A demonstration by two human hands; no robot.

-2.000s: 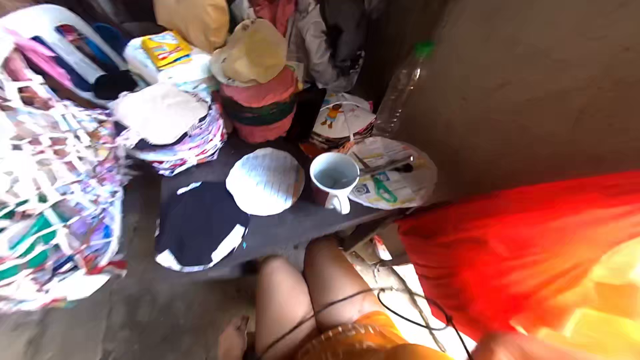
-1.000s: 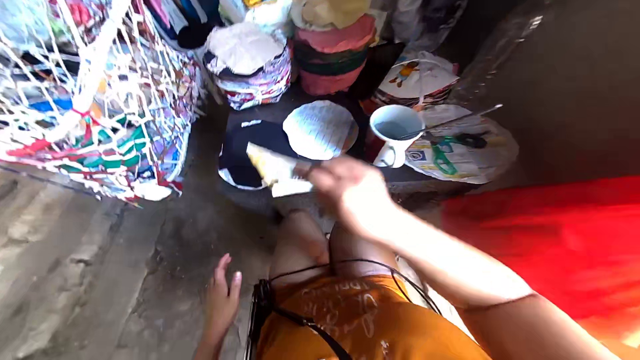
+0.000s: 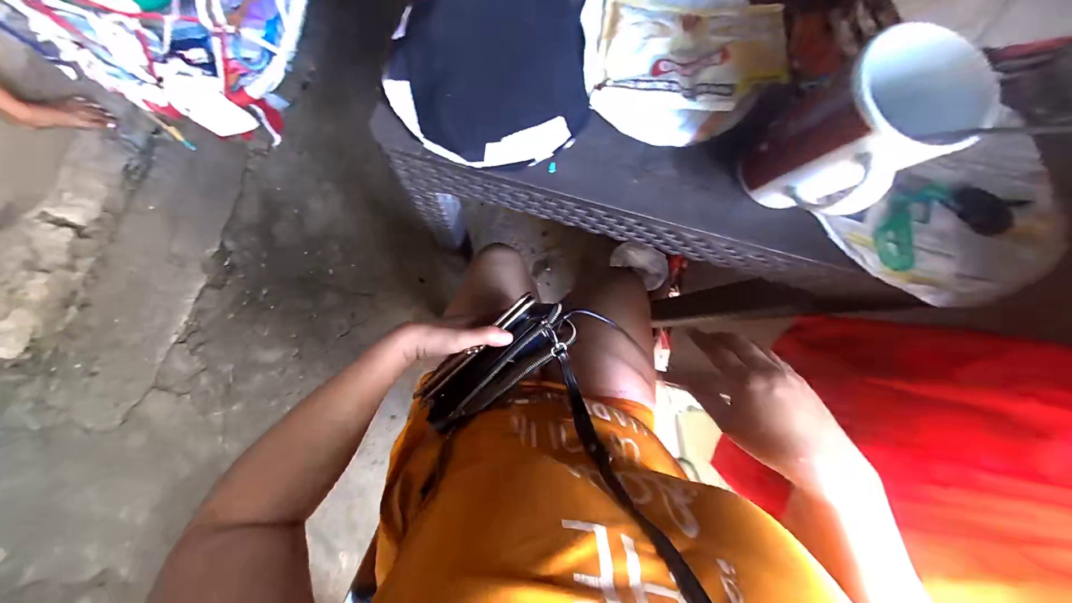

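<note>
My left hand (image 3: 448,339) grips a small black zipped purse (image 3: 502,364) on my lap, its thumb along the top edge and its fingers hidden behind. A black strap (image 3: 586,427) runs from the purse's metal ring down over my orange shirt. To the right of my thigh is my right hand (image 3: 754,394), fingers apart, with nothing seen in it. On the dark plastic table (image 3: 653,193) ahead lie a dark blue round cloth piece (image 3: 494,75) with white edging and a yellow printed packet (image 3: 691,54) on a pale round piece. A white and brown mug (image 3: 804,134) stands to the right.
Green-handled scissors (image 3: 900,226) rest on a pale round cloth (image 3: 980,260) at the table's right. Red fabric (image 3: 938,410) spreads at my right. A netted bundle of scraps (image 3: 218,67) stands at upper left. Another person's hand (image 3: 79,113) is by the cracked floor (image 3: 126,251).
My right hand has moved back from over the table to beside my thigh. My left hand has come onto the purse. The yellow packet now lies on the pale round piece. The view has moved closer.
</note>
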